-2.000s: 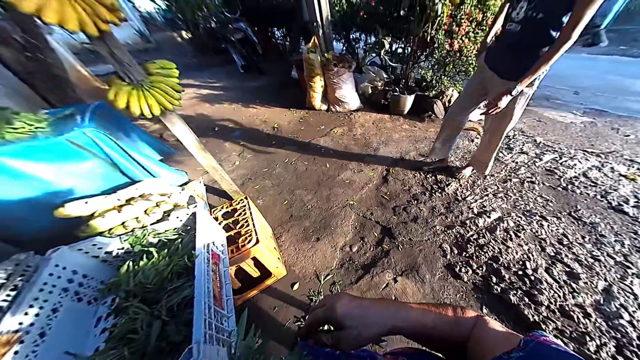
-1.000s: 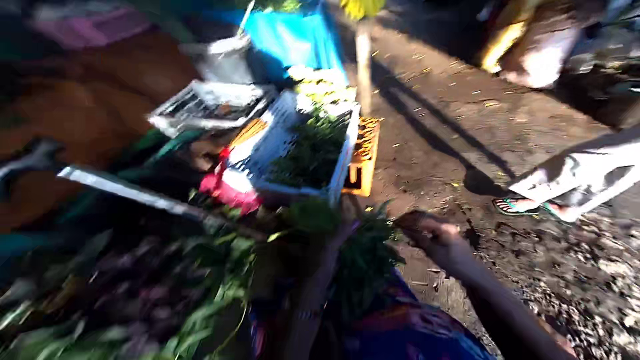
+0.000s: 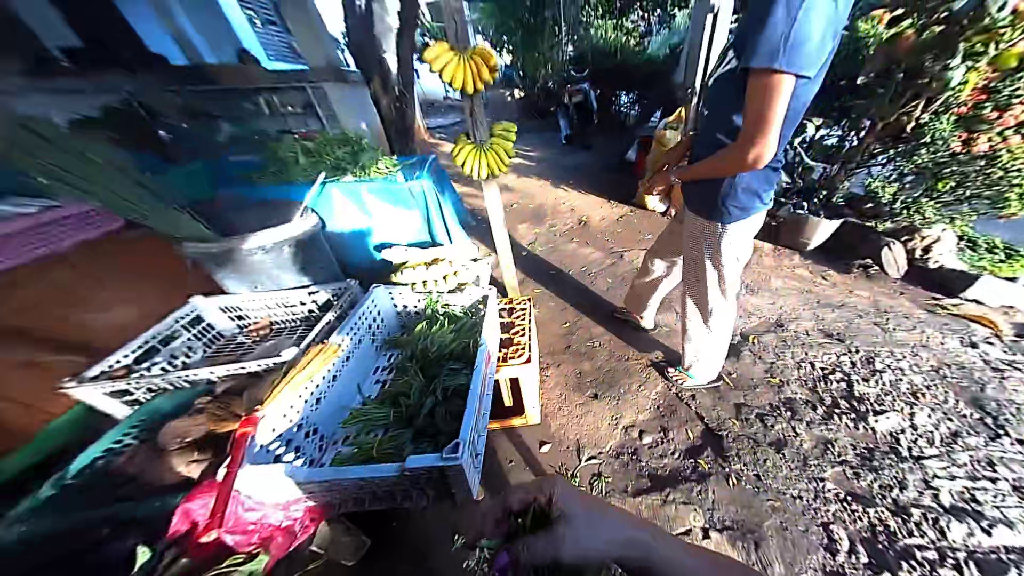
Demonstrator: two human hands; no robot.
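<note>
Low in the view, my right hand [image 3: 534,506] is blurred and dark at the end of a forearm that comes in from the bottom right. Leafy stems and something purple lie close under it; whether the fingers hold them cannot be told. My left hand is out of view. Just up and left of the right hand is a white perforated plastic crate [image 3: 376,472] with a heap of long green leafy vegetables [image 3: 428,376]. An orange bottle crate [image 3: 524,392] stands against its right side. Pale bananas [image 3: 436,272] lie beyond its far end.
Banana bunches [image 3: 482,156] hang on a wooden post [image 3: 500,232]. At the left are another white crate [image 3: 216,332], a grey tub [image 3: 276,256] and a pink plastic bag [image 3: 248,516]. A blue tarp [image 3: 376,216] covers something behind. A person [image 3: 720,200] stands on the dirt at right.
The view has swung widely, first left and down, then back up. The left arm that showed low in the view one second ago is out of view. The standing person now has both hands near a yellow bag.
</note>
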